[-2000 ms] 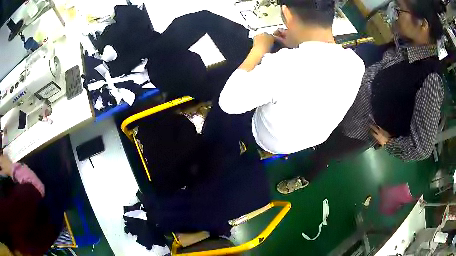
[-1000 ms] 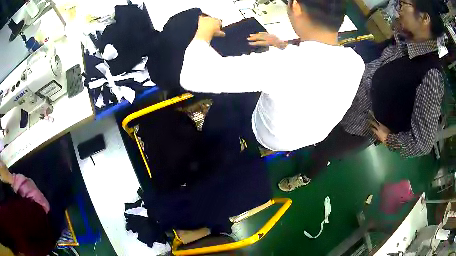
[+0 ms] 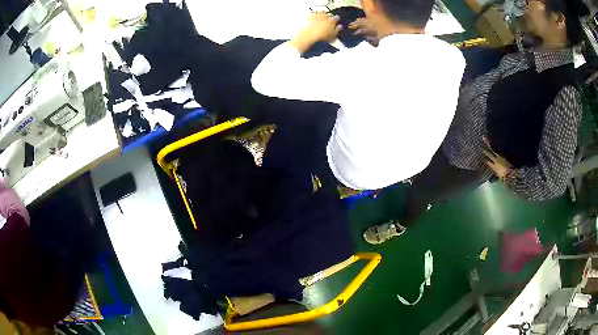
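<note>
Neither of my hands is in view. Nearest in front of me, dark garment pieces [image 3: 282, 229] lie heaped over a trolley with yellow tube handles [image 3: 341, 299]. More dark cloth [image 3: 223, 72] spreads over the white table [image 3: 229, 19] behind it. White fabric pieces [image 3: 152, 105] lie among dark scraps at the table's end. A person in a white top [image 3: 387, 105] leans over the table with both hands on dark cloth.
A side table [image 3: 141, 226] left of the trolley holds a black rectangle [image 3: 118, 190], perhaps a phone. A sewing machine [image 3: 39, 111] stands at left. A person in a checked shirt [image 3: 557, 144] stands right. A person in dark red [image 3: 39, 262] sits left. White strip [image 3: 426, 278] on green floor.
The person in white has shifted the dark cloth on the table, and their hands are now farther back. A white piece seen on it earlier is gone from view. The seated person's arm moved left.
</note>
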